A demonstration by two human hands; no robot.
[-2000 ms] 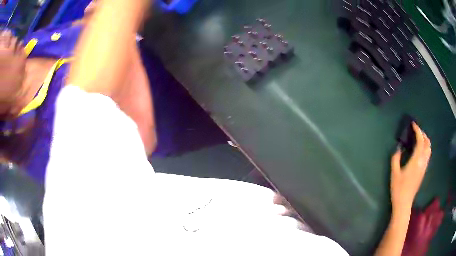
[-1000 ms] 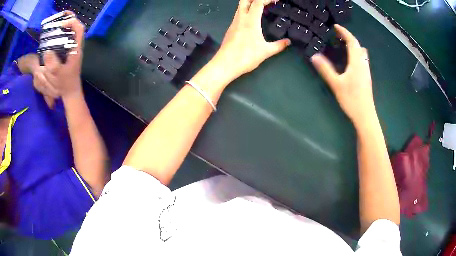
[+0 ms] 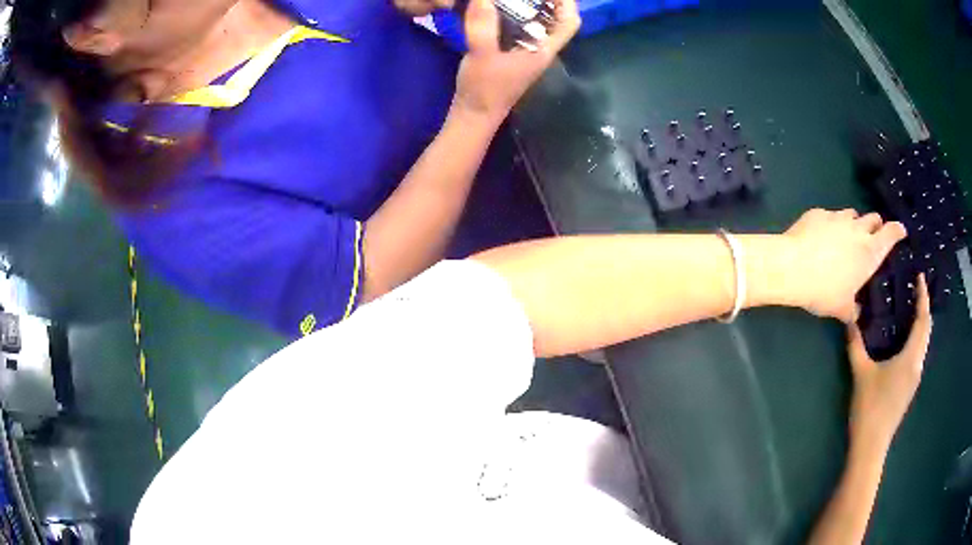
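Observation:
Black power adapters (image 3: 925, 197) stand packed together at the right of the green bench, with small bright prongs pointing up. My left hand (image 3: 842, 261), with a white band on the wrist, reaches across and rests at the near left side of this group. My right hand (image 3: 893, 367) is around the near end of a short row of adapters (image 3: 883, 309), thumb on one side and fingers on the other. The left fingertips are partly hidden against the dark blocks. A smaller block of adapters (image 3: 698, 165) stands apart on the bench, prongs up.
A co-worker in a blue shirt with yellow trim (image 3: 288, 160) is close at the left, holding adapters (image 3: 522, 19) over the bench edge. A blue bin (image 3: 629, 13) lies at the top. A pale strip (image 3: 879, 69) crosses the upper right.
The view has swung left, so the bench and adapters appear further right. My right hand has closed around the near end of the row. The co-worker appears nearer the middle.

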